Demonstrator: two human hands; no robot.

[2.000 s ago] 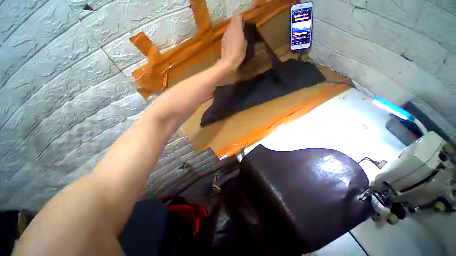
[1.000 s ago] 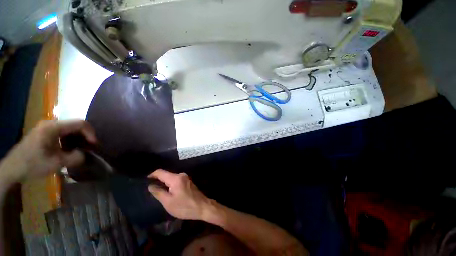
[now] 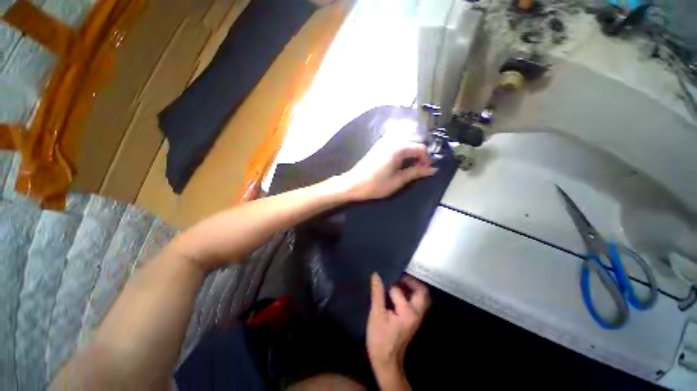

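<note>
A dark leather panel (image 3: 329,145) lies shiny side up on the white machine bed. A matte blue-black panel (image 3: 382,229) lies over it, its top corner at the presser foot (image 3: 437,143). My left hand (image 3: 390,168) is at that corner, thumb and fingertips together on the panel just below the presser foot. My right hand (image 3: 393,317) grips the panel's right edge lower down, near the table's front edge. The needle tip cannot be made out.
Scissors with blue handles (image 3: 607,267) lie on the bed at right. The sewing machine head (image 3: 581,99) spans the upper right. A narrow dark cut panel (image 3: 229,84) lies on the taped cardboard (image 3: 145,145) at left. Quilted padding (image 3: 99,244) is at lower left.
The matte panel has come up from the lap onto the shiny panel. My left hand has moved to the presser foot and my right hand to the panel's edge. The view has turned left.
</note>
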